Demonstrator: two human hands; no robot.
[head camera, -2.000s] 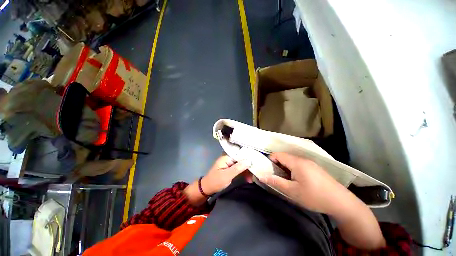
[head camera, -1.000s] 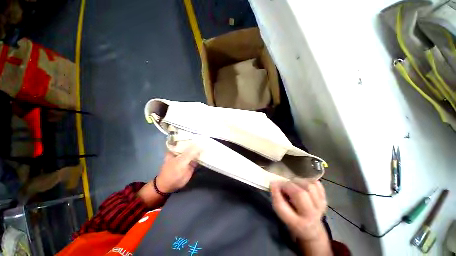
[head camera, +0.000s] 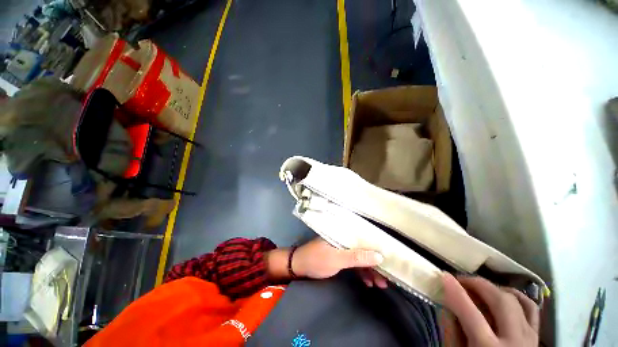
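Observation:
The cream bag (head camera: 400, 210) lies across my lap with its long mouth partly open. Small metal rings show at the left end of the mouth. My left hand (head camera: 332, 261) holds the near side of the bag, thumb on the outer face and fingers under it. My right hand (head camera: 491, 308) is at the right part of the near edge, fingers bent over the rim and partly inside the mouth; its wrist is hidden at the picture's bottom. The dark grey apron (head camera: 339, 312) lies under the bag. The inside of the bag is mostly dark.
An open carton (head camera: 444, 142) with beige pieces (head camera: 396, 156) stands beyond the bag. The white worktable (head camera: 515, 135) runs along the right, with thread snips (head camera: 595, 317) near its lower edge. Taped cartons (head camera: 159, 91) and a black and red chair (head camera: 98, 129) stand across the aisle.
The view has swung left. My left hand has moved rightward along the near side of the bag. My right hand's fingers now reach over the rim near the right end.

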